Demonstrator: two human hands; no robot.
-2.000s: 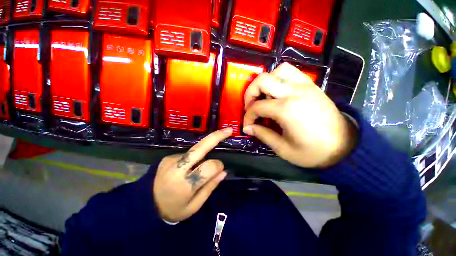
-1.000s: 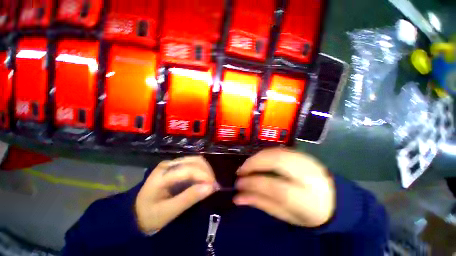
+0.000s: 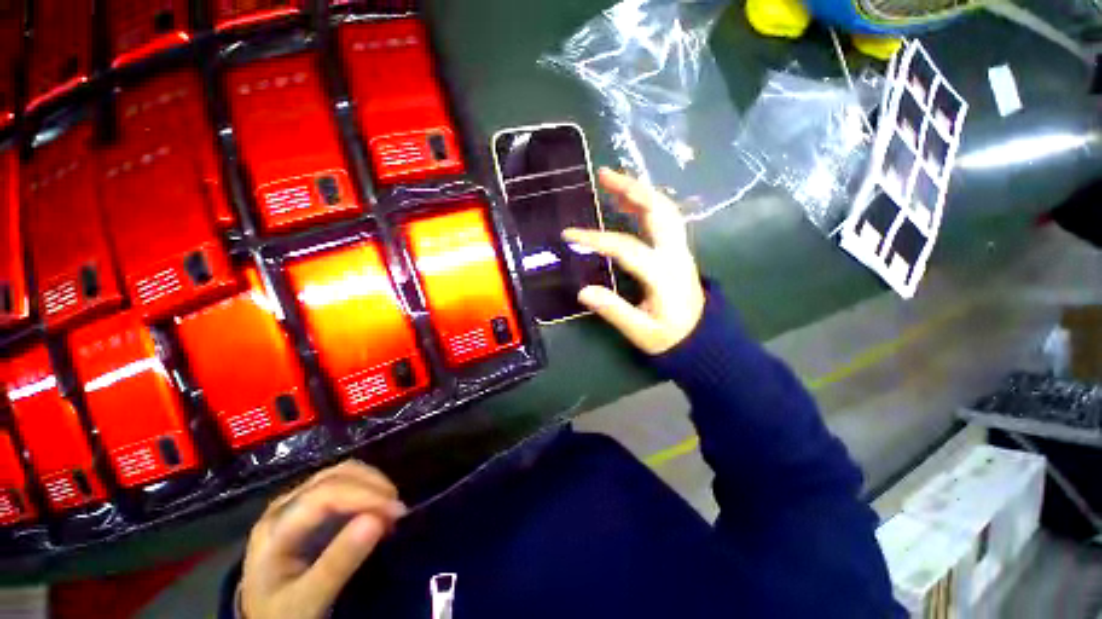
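Observation:
My left hand is at the bottom, thumb and fingers pinched on the corner of a thin dark sheet. The sheet stretches to the right in front of the dark jacket and is hard to make out. My right hand is over the right side of a smartphone lying flat on the bench, its fingers apart and nothing seen in them. I cannot tell if the fingertips touch the screen. Red covers with white print and a small dark oblong lie in a black tray on the left.
Crumpled clear bags lie on the green bench beyond the phone. A white frame sheet with dark squares is at the right, near a blue and yellow fan. White boxes stand at lower right.
The view has turned right. My right hand has left the dark sheet in front of the body and moved over the phone. My left hand still pinches the sheet's corner.

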